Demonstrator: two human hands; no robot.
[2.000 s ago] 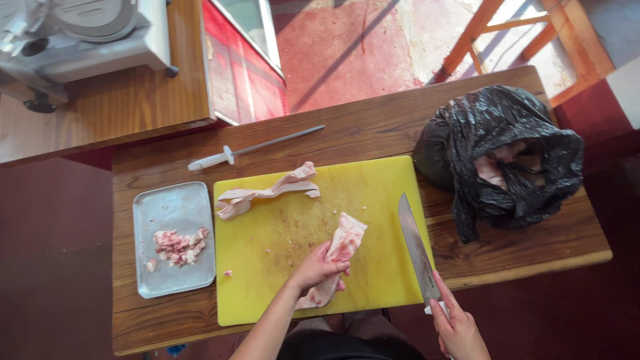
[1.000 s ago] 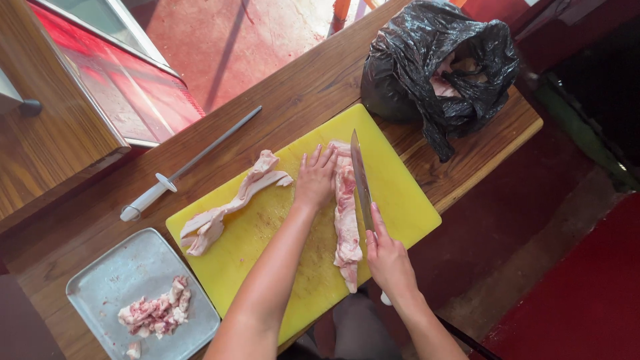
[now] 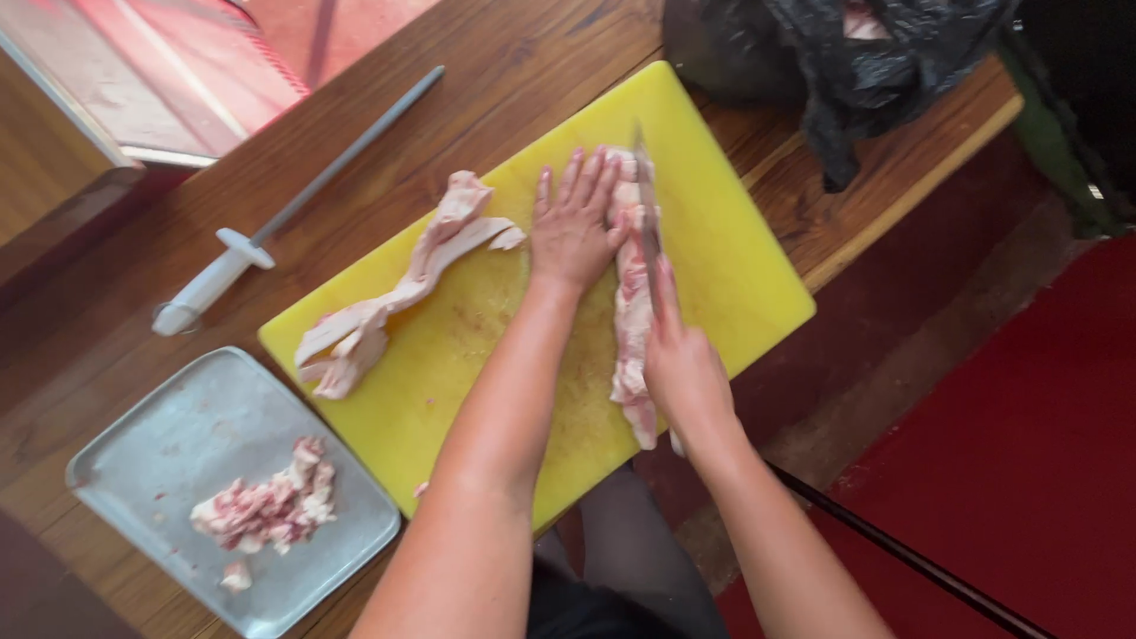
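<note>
My left hand [image 3: 575,222] lies flat with its fingers spread over the left edge of a long strip of fatty meat [image 3: 632,328] on a yellow cutting board [image 3: 754,257]. In my right hand [image 3: 688,355] is a long kitchen knife [image 3: 650,213], its blade lying lengthwise along the strip's right side, the tip near the far end. My right index finger reaches along the blade. A second strip of pale fat or skin [image 3: 417,275] rests at the board's left. Small meat trimmings [image 3: 271,501] sit in a metal tray [image 3: 169,417].
A sharpening steel with a white handle [image 3: 213,280] lies on the wooden table [image 3: 497,98] beyond the board. A black plastic bag [image 3: 879,80] with meat inside stands at the upper right. The tray's corner is close beside the board's left edge.
Two seconds ago my left hand held the strip and the knife was at the board's right edge. Now the strip lies straight under my left hand, with the knife against it. The view has turned and closed in.
</note>
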